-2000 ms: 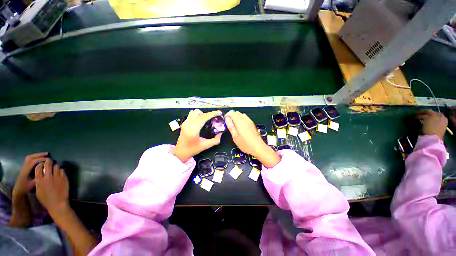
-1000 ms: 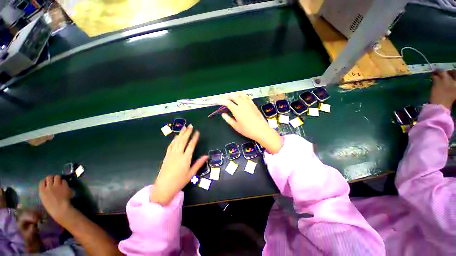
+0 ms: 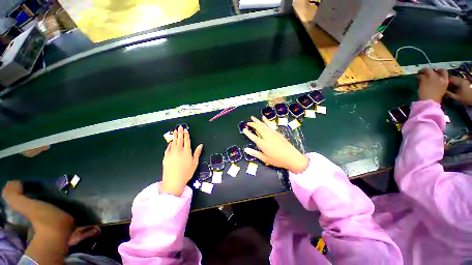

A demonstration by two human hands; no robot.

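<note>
My left hand (image 3: 178, 160) lies flat with its fingertips on a smartwatch unit (image 3: 181, 126), which shows only partly beyond them. A small white square (image 3: 168, 136) is beside that unit. My right hand (image 3: 271, 145) is spread over the bench, with fingertips at another smartwatch unit (image 3: 244, 126) that it partly covers. Several watch units with faint coloured figures lie in a front row (image 3: 234, 153), each with a white square below it. Another row (image 3: 296, 109) lies at the back right. A thin pink stick tool (image 3: 222, 114) lies by the metal strip.
A pale metal strip (image 3: 155, 117) runs between bench and green conveyor belt (image 3: 207, 67). A slanted grey post (image 3: 357, 44) stands at the back right by a wooden board (image 3: 375, 64). Neighbours' arms are at both sides. A watch unit (image 3: 63, 181) lies far left; others (image 3: 398, 114) lie right.
My right hand has left the pink stick tool and moved down to the watch units. My left hand has moved up onto the upper left unit. The neighbour's hand at left has pulled away from its unit.
</note>
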